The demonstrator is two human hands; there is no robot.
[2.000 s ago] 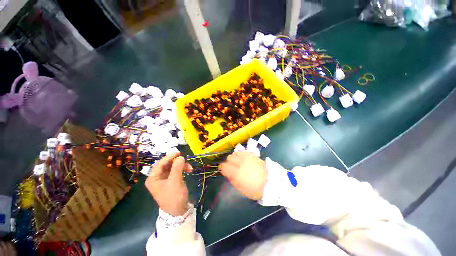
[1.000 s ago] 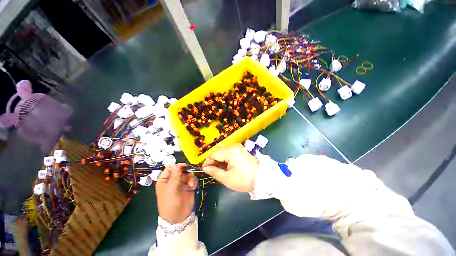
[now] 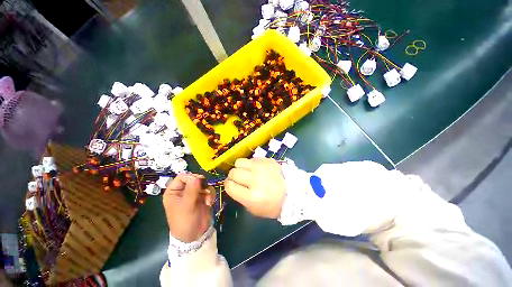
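Observation:
My left hand (image 3: 190, 206) and my right hand (image 3: 257, 186) meet below the near edge of the yellow parts bin (image 3: 252, 150). Lead wires (image 3: 219, 196) run between my fingertips and hang below them. Something dark sits at my left fingertips, too small to tell. Several white housings (image 3: 274, 146) lie at the bin's near edge, just beyond my right hand. The bin holds many loose black-and-orange parts (image 3: 252, 101).
Wired units with orange ends (image 3: 147, 126) are piled left of the bin. More wired units (image 3: 368, 67) lie beyond it at right, with thin yellow loops (image 3: 415, 47). A cardboard box (image 3: 90, 224) stands at left near a pink fan (image 3: 28, 120).
The view has shifted, so the bin and piles sit higher and further left. My hands have come closer together, and my right fingers are more curled on the wires.

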